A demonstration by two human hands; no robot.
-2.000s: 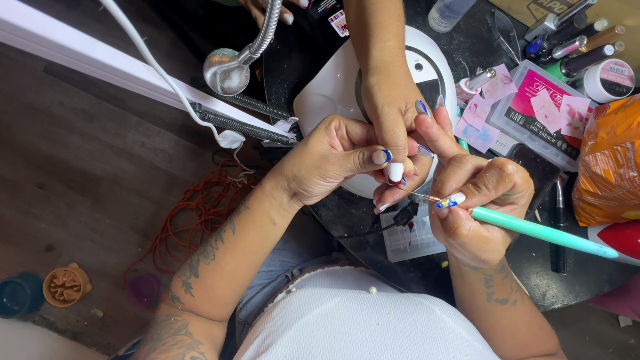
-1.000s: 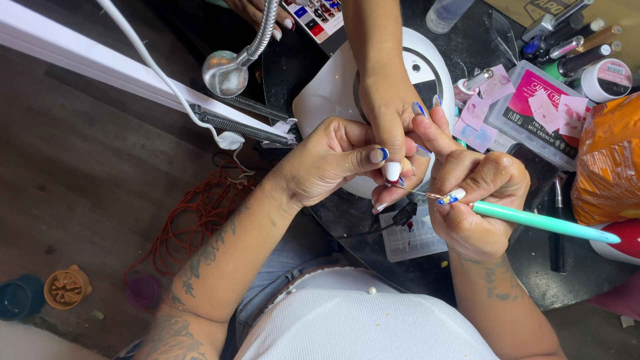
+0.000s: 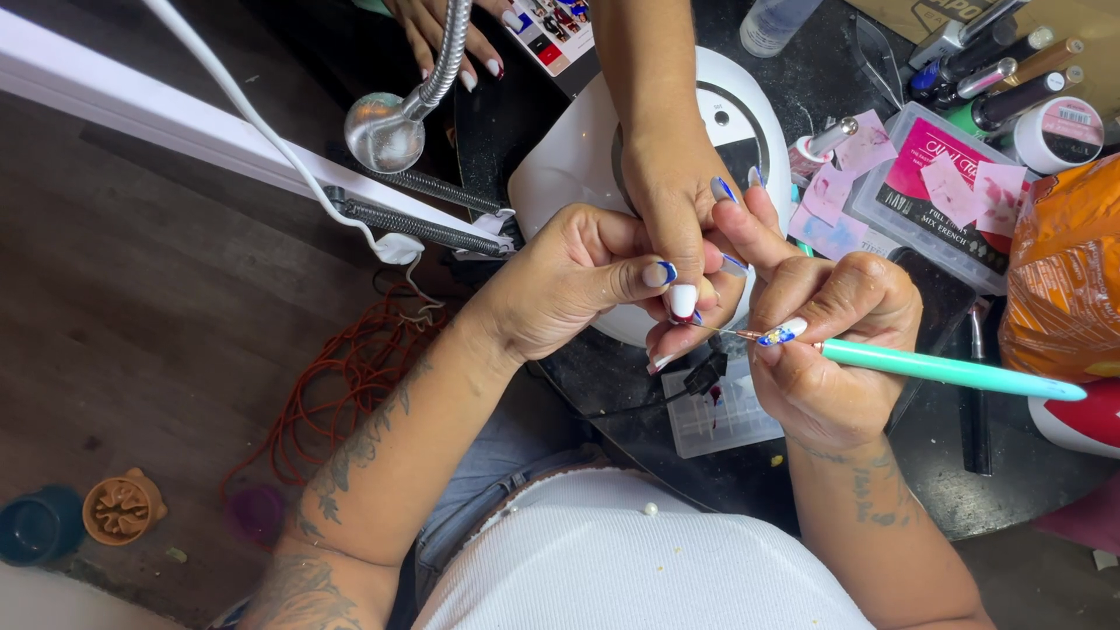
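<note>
My left hand (image 3: 604,271) holds the thumb and fingers of another person's hand (image 3: 669,184), which reaches in from the top over a white nail lamp (image 3: 560,166). The held thumb's nail is white with a dark red tip (image 3: 683,304). In my right hand (image 3: 827,341) is a thin nail-art brush with a turquoise handle (image 3: 945,367), pinched between thumb and fingers. Its fine bristles point left and reach the red edge of that nail; whether they touch it I cannot tell. Some of my right fingers rest near the other person's hand.
A clear plastic palette (image 3: 726,411) with dark red smears lies below the hands, beside a black cable plug (image 3: 705,374). To the right are a nail tip box (image 3: 941,197), polish bottles (image 3: 989,101) and an orange bag (image 3: 1067,271). A metal gooseneck (image 3: 442,66) hangs at upper left.
The other person's second hand, at the top left, has shifted, and more of the picture sheet or screen beside it shows than two seconds ago. My hands have barely moved.
</note>
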